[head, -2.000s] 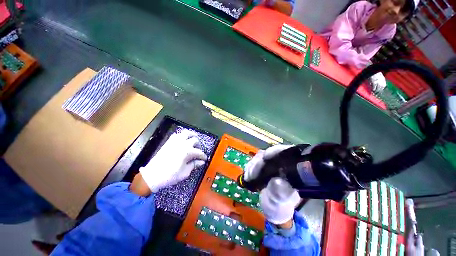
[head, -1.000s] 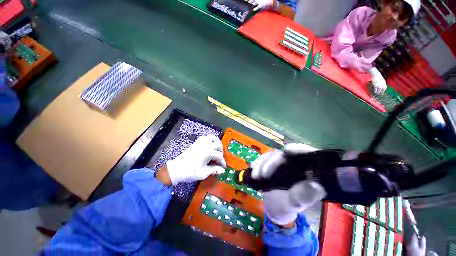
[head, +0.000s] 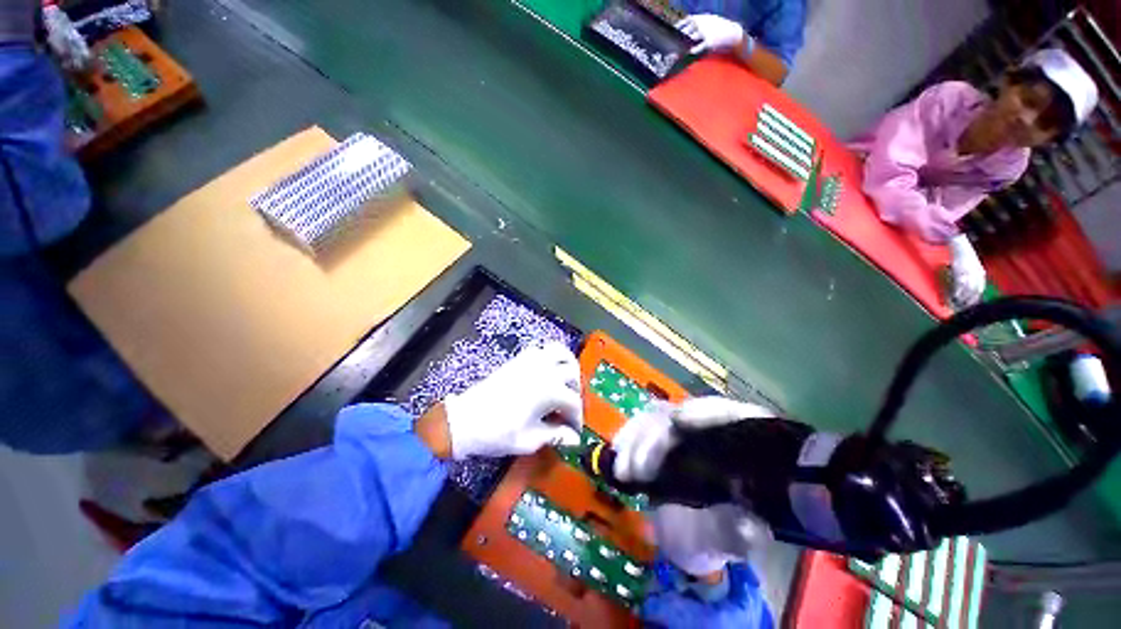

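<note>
My right hand, in a white glove, grips the black electric screwdriver. Its yellow-ringed tip points left over the middle circuit board in the orange fixture. My left hand, also gloved, has its fingers pinched at that board's left end, close to the tip. Whether a screw is between the fingers is too small to tell. The left hand covers part of the black screw tray, which holds heaped silvery screws. The front board and the back board also sit in the fixture.
Cardboard with ridged silvery strips lies left of the tray. Yellow strips lie beyond the fixture. White-topped strips lie on a red mat at right. The screwdriver's cable loops right. People work opposite and at left.
My left hand has moved from over the screw tray to the middle board, beside the screwdriver tip. My right hand keeps hold of the screwdriver. The camera view has shifted.
</note>
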